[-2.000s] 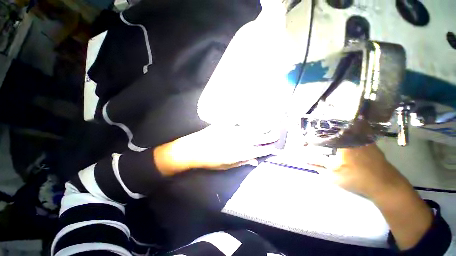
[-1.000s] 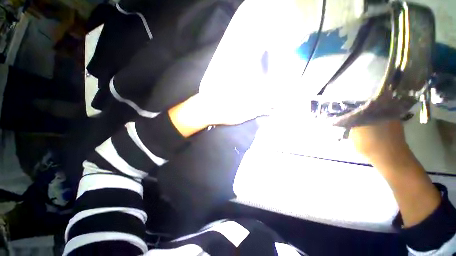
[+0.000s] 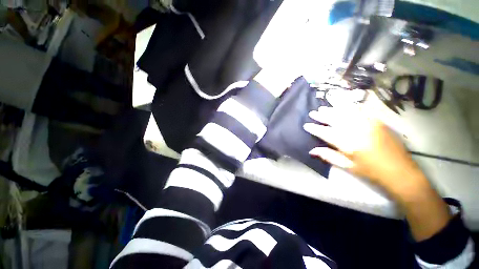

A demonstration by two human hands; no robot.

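Observation:
A black garment panel with thin white piping lies left of the machine. A dark piece of cloth lies on the bed below the needle area, which is blurred by glare. My left hand reaches in beyond the striped sleeve; it is washed out by bright light, so its fingers and grip are hidden. My right hand lies with fingers spread, fingertips at the right edge of the dark cloth, with no visible grip.
Black looped scissor handles lie on the bed right of the needle area. The white machine head stands at the top, strongly overexposed. The near table edge runs above my striped lap. Blurred clutter fills the far left.
My left forearm has reached further right and up. My right hand has come out from behind the machine head, fingers spread. The dark cloth shows below the needle, and the view has shifted.

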